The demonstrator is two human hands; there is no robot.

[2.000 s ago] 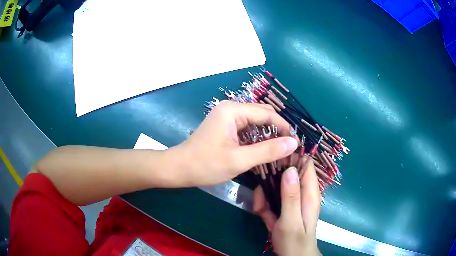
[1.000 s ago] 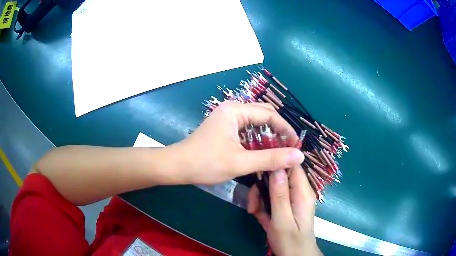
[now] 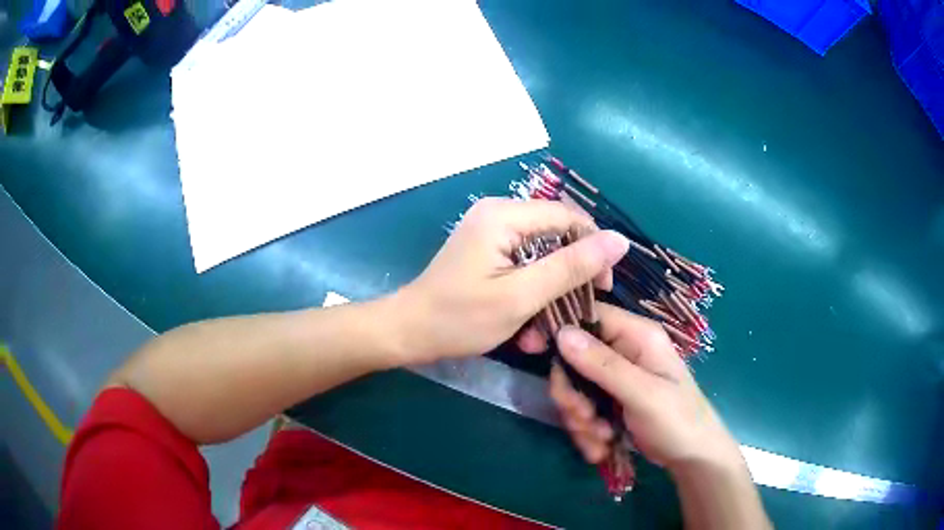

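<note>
My left hand (image 3: 487, 274) is closed around the upper end of a wire bundle (image 3: 567, 302); silver fork terminals show inside its curled fingers. My right hand (image 3: 647, 388) grips the same bundle lower down, with its thumb on the brown and black sections. Red-collared ends (image 3: 618, 474) stick out below my right fingers, near the table's front edge. The wire pile (image 3: 631, 259) lies behind and to the right of my hands, with black middles and red-brown ends. My hands hide part of the pile and most of the bundle.
White paper sheets (image 3: 352, 124) lie at upper left of the pile. A silver-white strip (image 3: 497, 388) runs along the near side under my hands. A black tool (image 3: 135, 47) and yellow status sign (image 3: 19, 78) are far left. Blue bins (image 3: 818, 19) are far right.
The view has shifted slightly. My right hand has turned and its forearm now comes from the lower right. The bundle's lower red ends now show below it. Both hands still hold the bundle.
</note>
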